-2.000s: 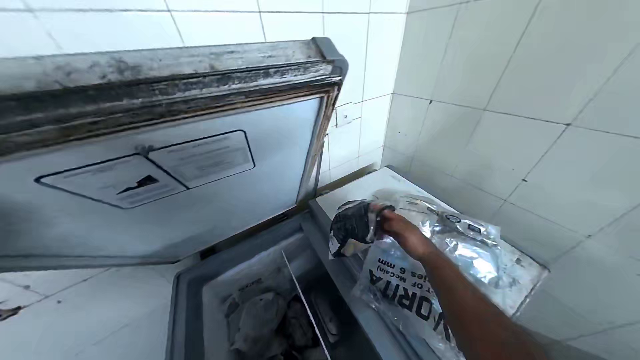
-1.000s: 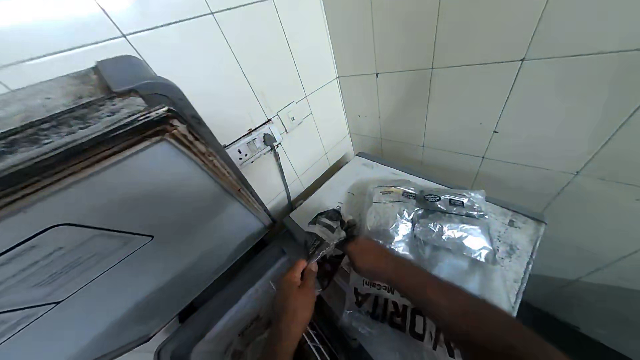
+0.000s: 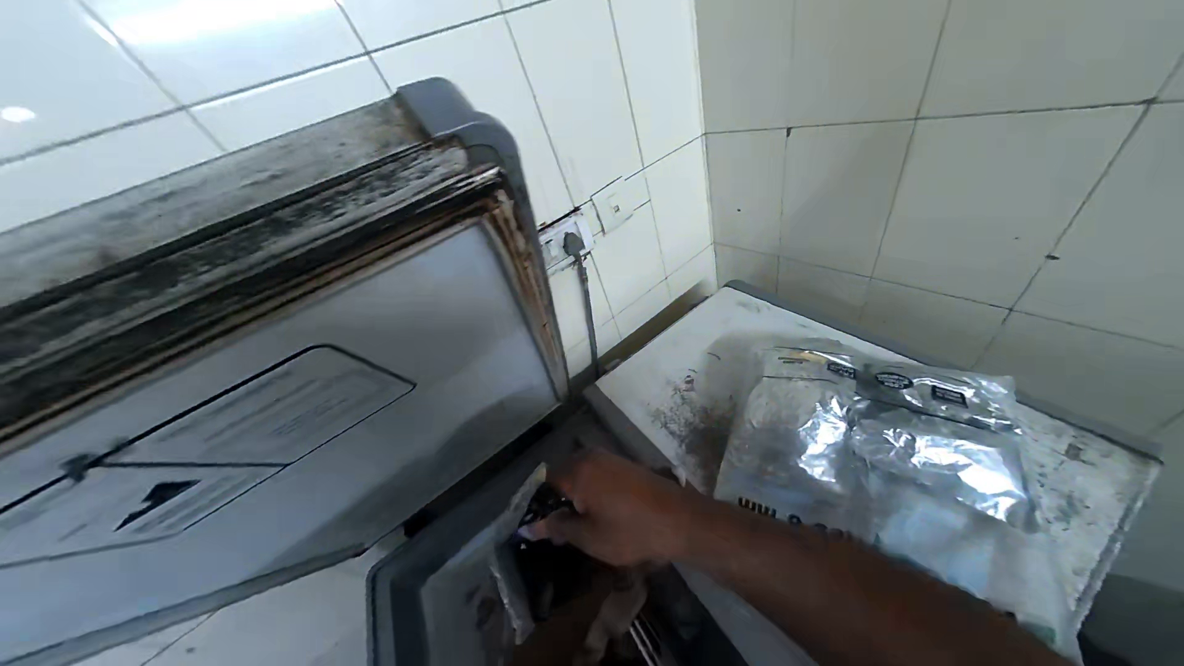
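Observation:
Over the open chest freezer, my right hand grips the upper edge of a dark and silvery plastic bag. Its fingers are closed on the bag beside a dark opening. Below it, at the bottom of the view, my left forearm reaches down by the same bag; the left hand is hidden, so its grip does not show. Clear and silvery plastic bags with printing lie on the white top of the unit to the right, partly behind my right forearm.
The raised freezer lid, with a worn, rusty gasket edge, stands to the left. A wall socket with a plugged-in cable is behind. The neighbouring unit's stained white top adjoins tiled walls at the corner.
Two seconds ago my right hand held the dark bag over the neighbouring unit; now it is over the freezer. The left hand, visible on the bag one second ago, is hidden. The view has shifted.

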